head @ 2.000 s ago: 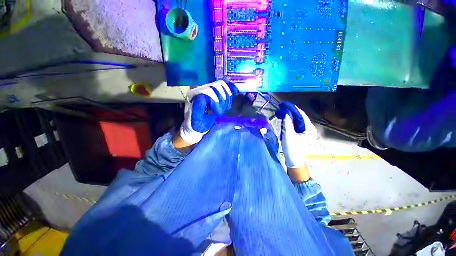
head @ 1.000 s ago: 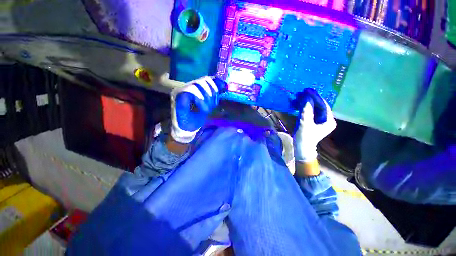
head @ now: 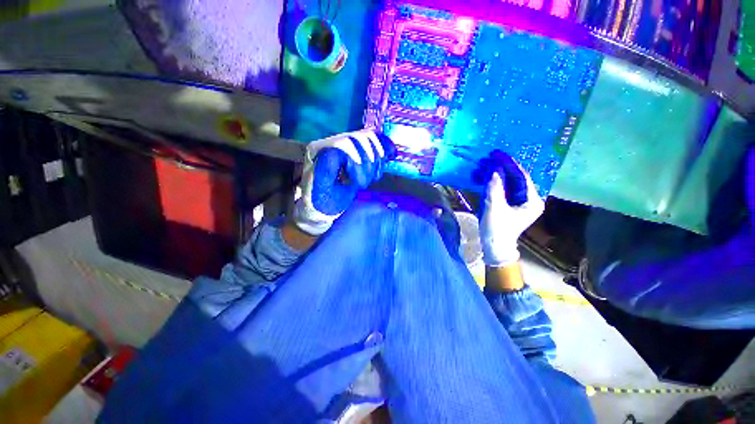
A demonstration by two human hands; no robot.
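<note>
The printed circuit board point(head: 521, 99) lies flat on the bench, blue with pink-lit component rows at its left. A bright white-blue light spot falls on its lower left part. My left hand point(head: 346, 175), in a white and blue glove, is curled at the board's near left corner; whether it holds anything is hidden. My right hand point(head: 509, 199), gloved the same way, is over the board's near edge, fingers pinched on a thin dark stick point(head: 459, 151) that points left towards the light spot. The stick's tip is unclear.
A small round teal pot point(head: 319, 43) with thin sticks stands left of the board on the green mat point(head: 319, 103). More green mat point(head: 637, 141) lies to the right. A black bin with a red panel point(head: 194, 190) is below left. Another person's blue sleeve point(head: 670, 273) is at the right.
Since two seconds ago, my right hand has moved from below the board's edge up over it. Since one second ago, the stick shows over the board. The view has shifted slightly.
</note>
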